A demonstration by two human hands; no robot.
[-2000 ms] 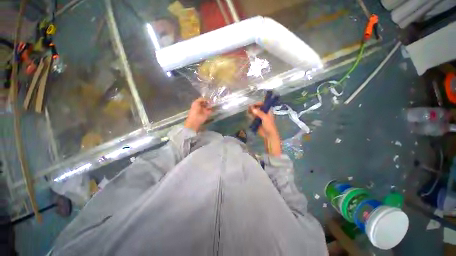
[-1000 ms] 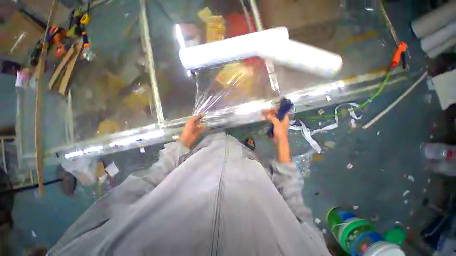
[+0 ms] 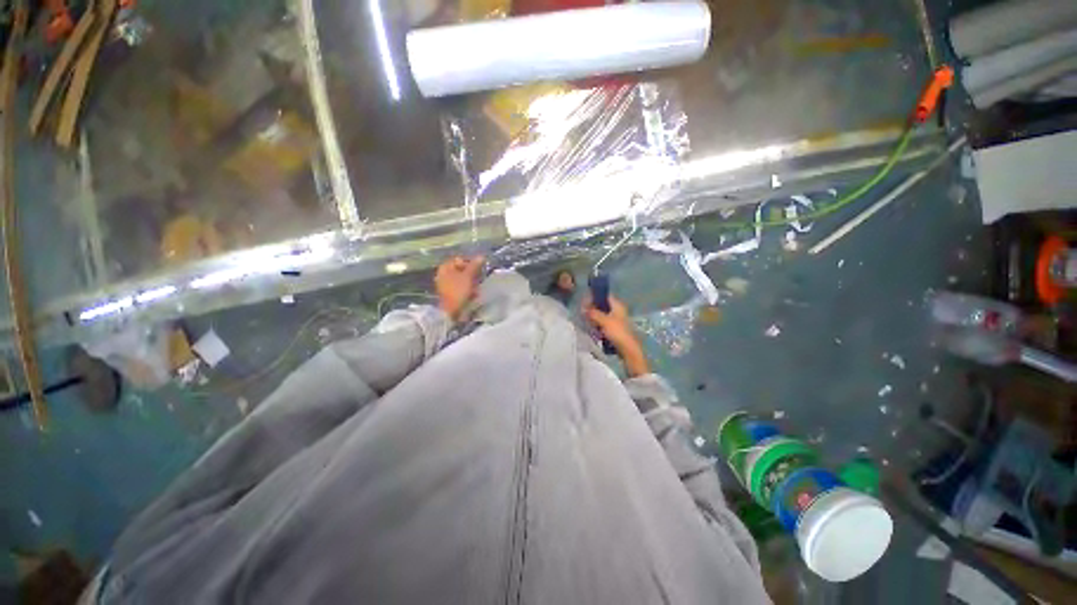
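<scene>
A thick white stretch film roll (image 3: 561, 45) lies on the glass surface (image 3: 254, 160). Clear shiny plastic film (image 3: 579, 130) spreads from it toward the near edge. A shorter white roller sleeve (image 3: 569, 215) lies at that edge, with film around it. My left hand (image 3: 457, 284) is at the near edge, left of the sleeve, with its fingers closed on the film's edge. My right hand (image 3: 614, 321) is closed around the dark blue handle (image 3: 601, 293) of the roller frame, below the sleeve. Its thin metal rod points up toward the sleeve's right end.
An orange-handled tool (image 3: 934, 95) lies at the glass edge by a green strip. White curled strips (image 3: 697, 262) lie on the scrap-littered floor. Stacked buckets with a white lid (image 3: 844, 534) stand at lower right. White rolls (image 3: 1022, 47) are at upper right, wood strips (image 3: 73, 69) at upper left.
The film roll now lies further away, with film spread below it. The short sleeve shows separately at the near edge. My right hand has moved toward my body with the blue handle.
</scene>
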